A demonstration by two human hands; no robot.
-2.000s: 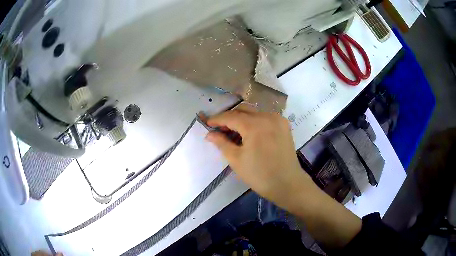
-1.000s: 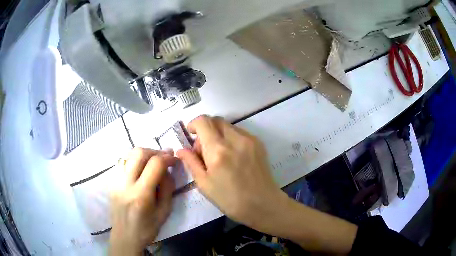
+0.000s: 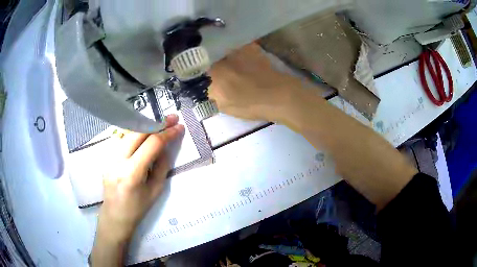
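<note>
A grey striped fabric piece with a white layer on it lies at the needle area of the sewing machine; its corner and grey border show right of my left hand. My left hand lies flat on the white layer, fingertips close to the presser foot area. My right hand is behind the ribbed tension knobs, under the machine arm; its fingertips are hidden, so what it touches cannot be told. More striped fabric shows left of the needle area.
A brown-grey scrap cloth lies on the machine bed behind my right forearm. Red-handled scissors lie at the right. A printed ruler runs along the table's front edge. A long white rounded body stands at the left.
My right hand has left the fabric's edge and moved up and right behind the knobs. The fabric's end now lies flat under the needle area. My left hand has moved slightly up, flatter on the piece.
</note>
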